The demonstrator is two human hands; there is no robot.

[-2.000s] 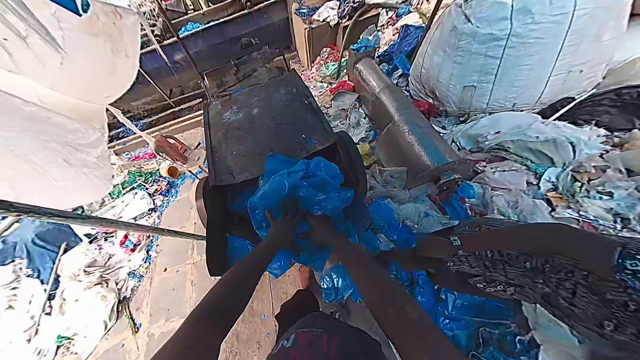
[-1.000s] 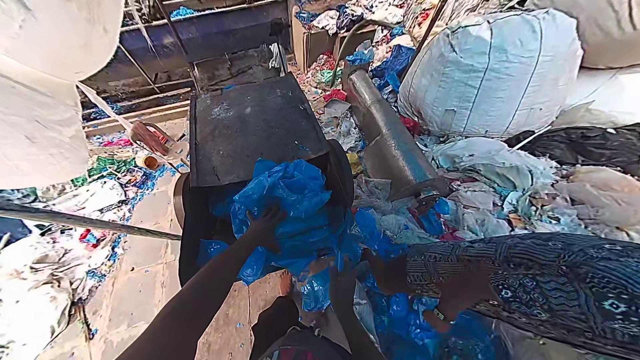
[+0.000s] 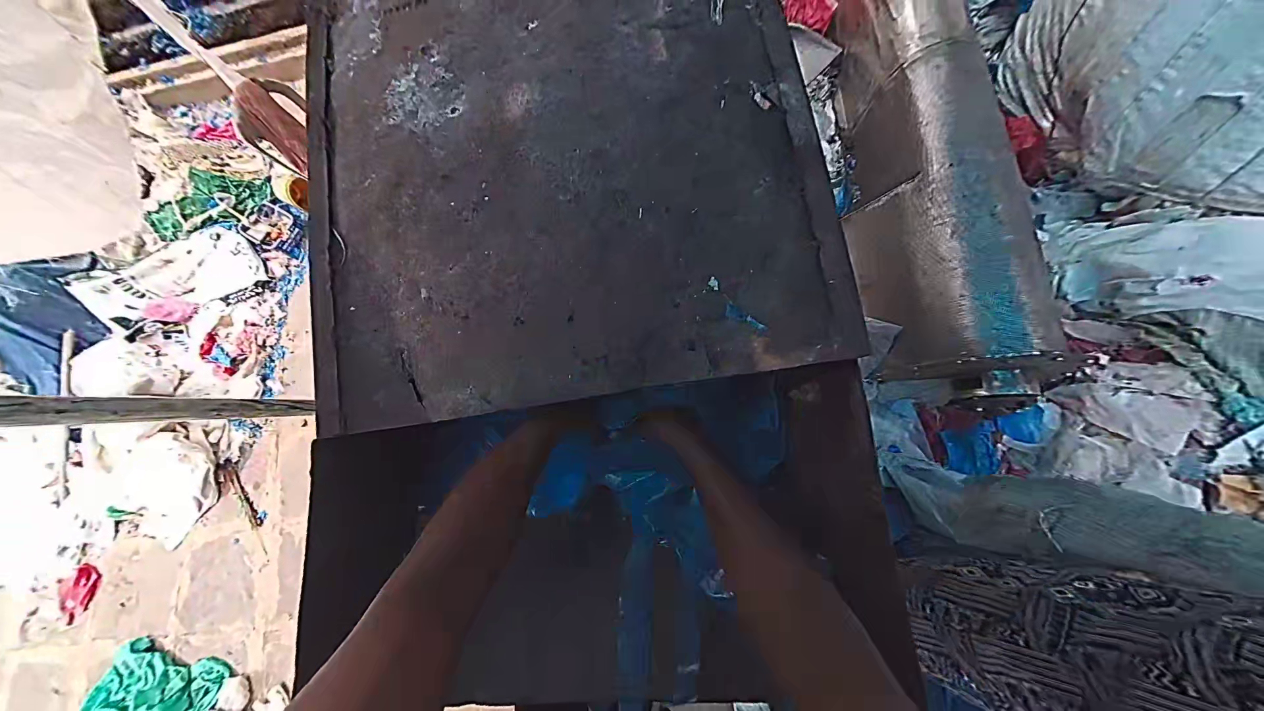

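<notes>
Both my forearms reach into the dark opening of a black metal machine housing (image 3: pixel 592 217), under the edge of its flat top. Blue plastic film (image 3: pixel 652 484) lies around and between my wrists inside the opening, and strips of it hang down toward me. My left hand (image 3: pixel 578 417) and my right hand (image 3: pixel 667 420) are in deep shadow among the film at the housing's edge. Their fingers are hidden, so I cannot tell whether they grip it.
A metal cylinder (image 3: pixel 948 217) lies right of the housing, beside large white sacks (image 3: pixel 1175 109) and loose plastic scraps (image 3: pixel 1136 434). Another person's patterned clothing (image 3: pixel 1066 632) shows at lower right. A wooden pole (image 3: pixel 148 410) reaches the housing from the left, over littered paving.
Both hands have moved forward into the housing opening, where the blue film now lies deeper under the top. The other person's hands have left view. The view has moved much closer to the housing.
</notes>
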